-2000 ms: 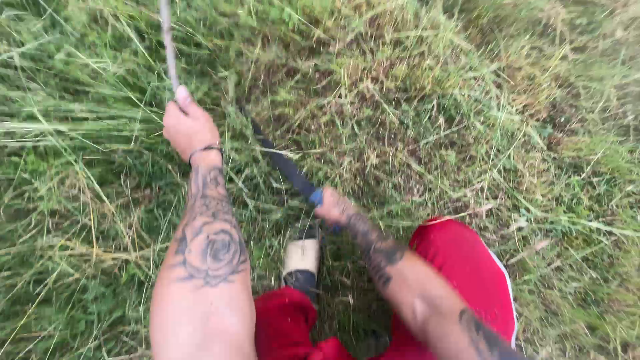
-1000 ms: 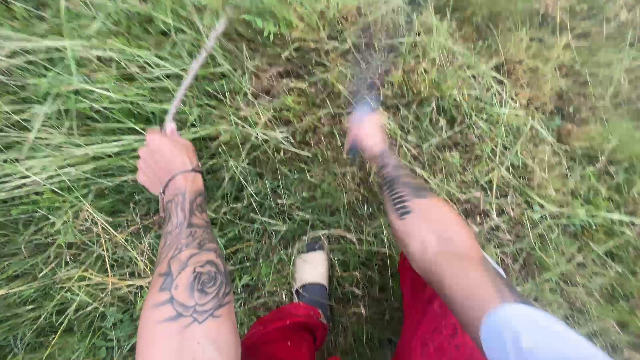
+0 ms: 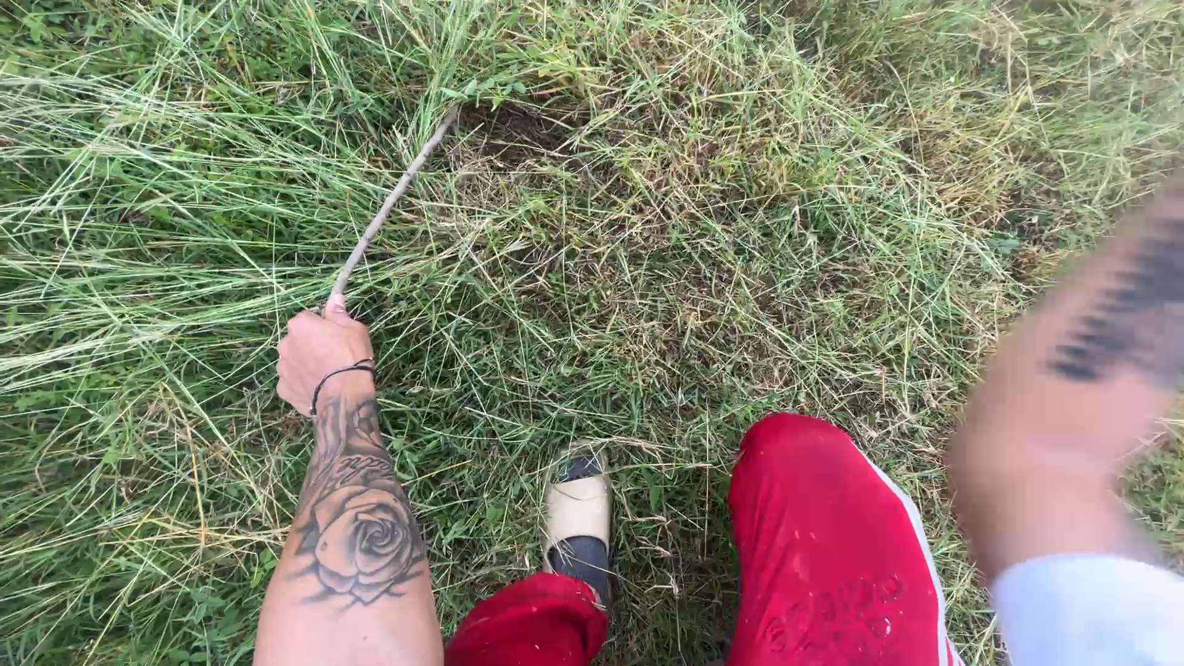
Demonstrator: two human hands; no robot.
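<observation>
My left hand point(image 3: 326, 356) is closed around the near end of a thin wooden stick point(image 3: 393, 199) at the left. The stick slants up and away, its far end among the grass blades beside a dark patch of ground. Long green grass point(image 3: 139, 231) lies left of the stick, and shorter, partly dry grass point(image 3: 647, 277) covers the middle. On the right only my blurred right forearm and elbow show, raised toward the frame's edge; my right hand and whatever it holds are out of view.
My foot in a beige slide sandal point(image 3: 578, 511) and dark sock stands on the grass at the bottom centre. My bent knee in red trousers point(image 3: 814, 518) is to its right. Uneven grass surrounds both legs.
My right hand, which held a long dark blade with a blue handle two seconds ago, has swung out of view to the right. The stick in my left hand now tilts further to the right.
</observation>
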